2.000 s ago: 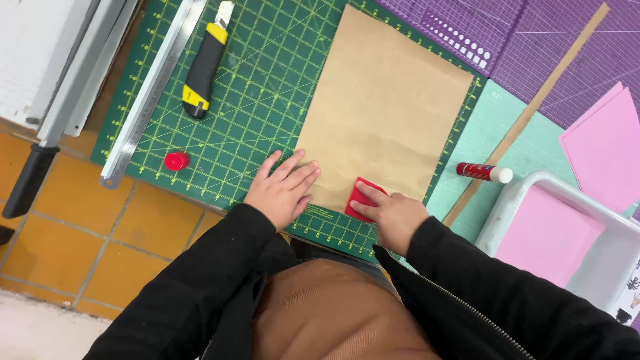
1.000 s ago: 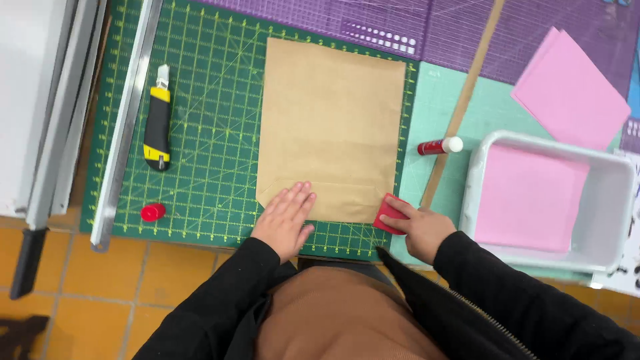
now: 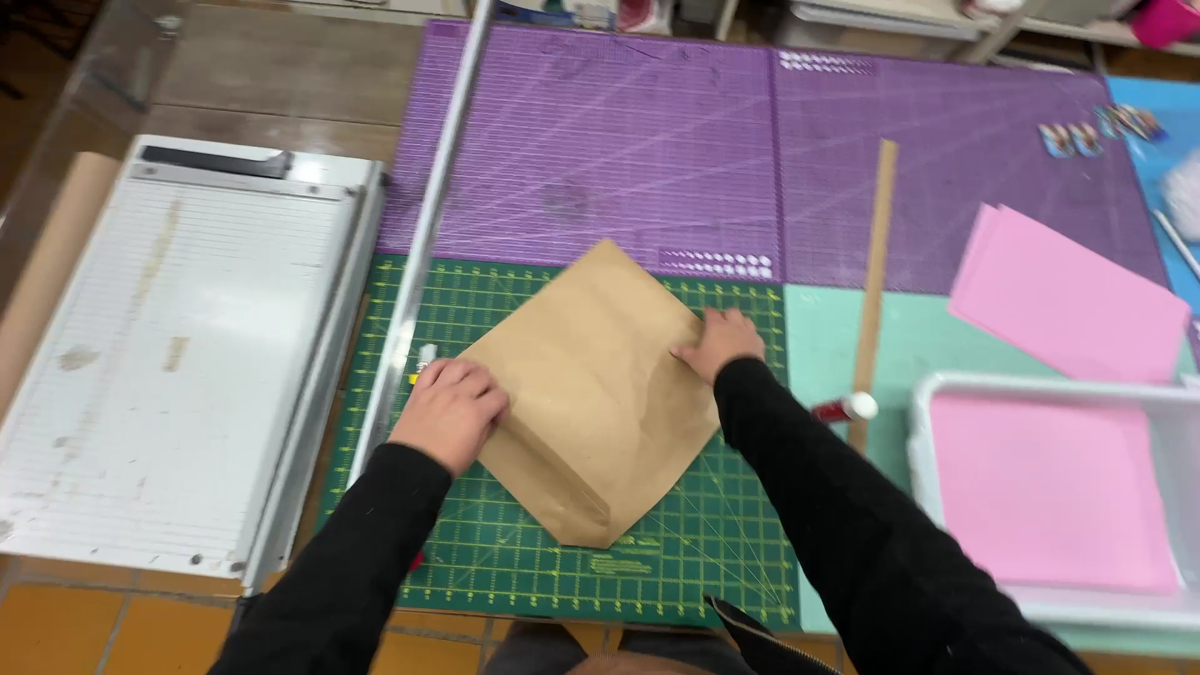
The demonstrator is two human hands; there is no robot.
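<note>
A brown kraft paper piece (image 3: 600, 375) with a folded flap along its lower left side lies turned diagonally on the green cutting mat (image 3: 562, 581). My left hand (image 3: 455, 408) grasps its left corner, fingers curled over the edge. At its upper right edge is my right hand (image 3: 720, 342), thumb on the paper and fingers at the rim; whether it pinches the paper is hard to tell. Just above my left hand the tip of the utility knife (image 3: 427, 356) shows, the rest hidden. A red cap (image 3: 416, 561) is partly covered by my left sleeve.
Left of the mat stands a paper trimmer (image 3: 187, 375), beside a long metal ruler (image 3: 412, 272). To the right are a glue stick (image 3: 848, 408), a brown strip (image 3: 877, 272), pink paper sheets (image 3: 1069, 291) and a white plastic tray (image 3: 923, 459) holding pink paper. Purple mats (image 3: 600, 141) lie behind.
The brown paper has been turned from nearly upright to diagonal. My right hand has let go of the red piece and moved up to the paper's edge; my left hand is at its left corner. The view has shifted.
</note>
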